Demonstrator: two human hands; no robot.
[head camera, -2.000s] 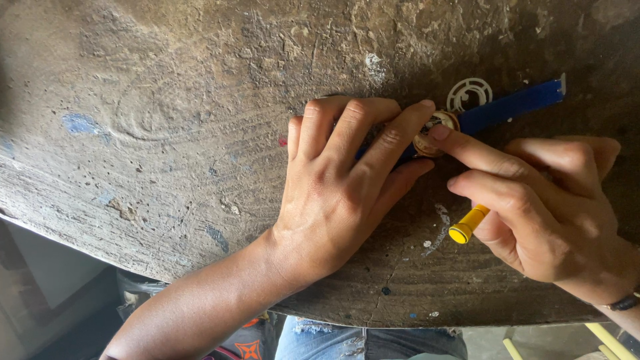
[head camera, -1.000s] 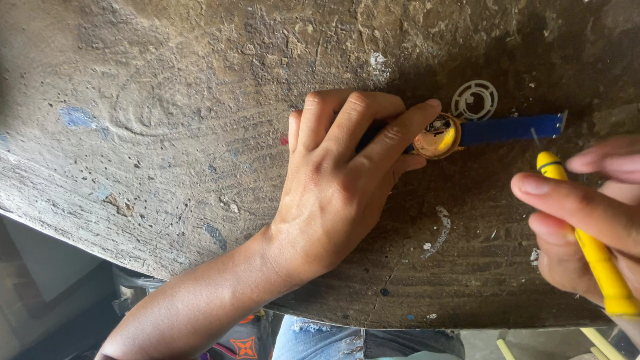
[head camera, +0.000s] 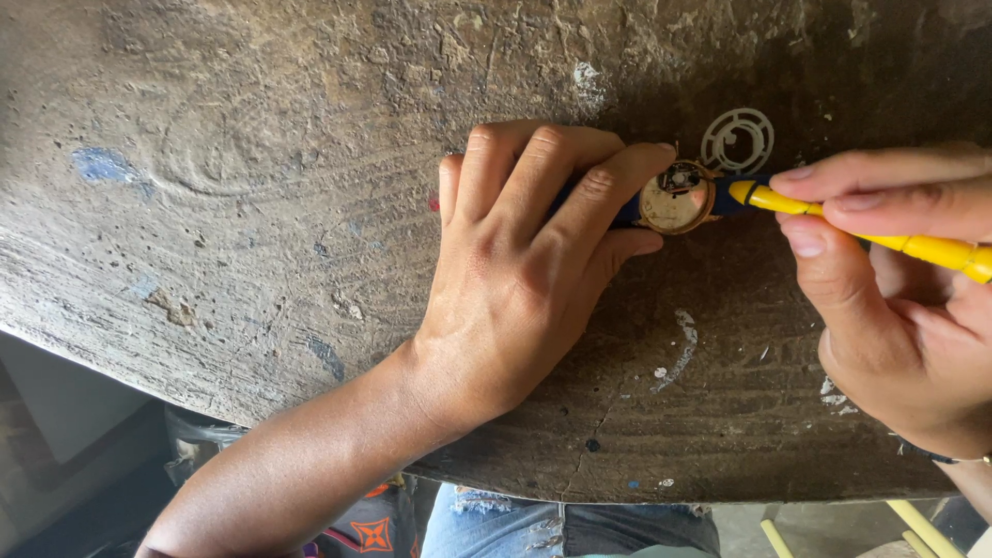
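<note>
An opened wristwatch case (head camera: 676, 203) with its inner movement showing lies on the table, its blue strap (head camera: 728, 195) running out to the right and partly hidden. My left hand (head camera: 527, 256) rests over the strap's left part and grips the case between forefinger and thumb. In my right hand (head camera: 891, 256) is a slim yellow-handled tool (head camera: 860, 225), pointed left; its front end is over the strap, just right of the case, and its fine tip is hard to make out. A pale plastic ring (head camera: 738, 140) lies flat just above the strap.
The worn wooden table (head camera: 271, 194) has a rough surface with paint marks, and its curved edge runs along the bottom. Below that edge are my jeans (head camera: 573, 523), a dark item with an orange pattern (head camera: 372, 535) and pale yellow bars (head camera: 922, 527) at lower right.
Two seconds ago my right forefinger was on the watch case. My right hand moved away to the right, turned the yellow tool around and came back towards the watch. My left hand stays put.
</note>
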